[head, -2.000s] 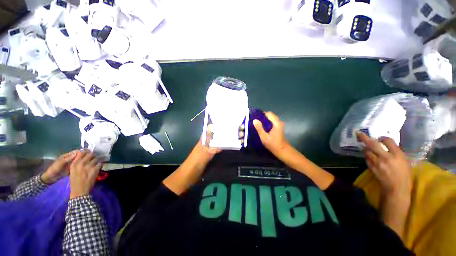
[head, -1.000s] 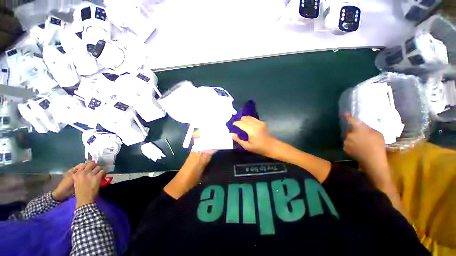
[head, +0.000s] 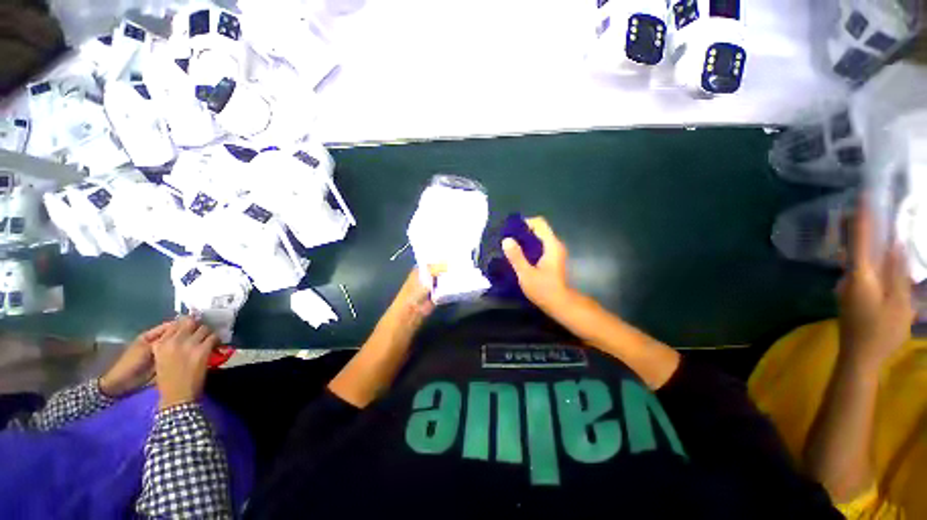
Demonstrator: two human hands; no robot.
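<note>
A white security camera (head: 450, 232) stands over the green mat in front of my chest, its dark round end facing away from me. My left hand (head: 420, 291) grips its lower end from the left. There is a small yellow spot at the fingertips. My right hand (head: 543, 266) holds a crumpled dark purple cleaning cloth (head: 518, 242) just right of the camera. The fingers are partly hidden by the cloth. Whether the cloth touches the camera, I cannot tell.
A pile of white cameras (head: 305, 203) fills the left. A white scrap (head: 312, 307) and a thin stick (head: 349, 300) lie on the mat (head: 651, 234). More cameras (head: 723, 67) stand upper right. A left neighbour's hands (head: 181, 355) and a right neighbour's blurred hand (head: 876, 295) show.
The camera has turned from lying tilted to upright and narrower in view. My right hand with the cloth has moved slightly right. The right neighbour's hand and bagged camera have moved right.
</note>
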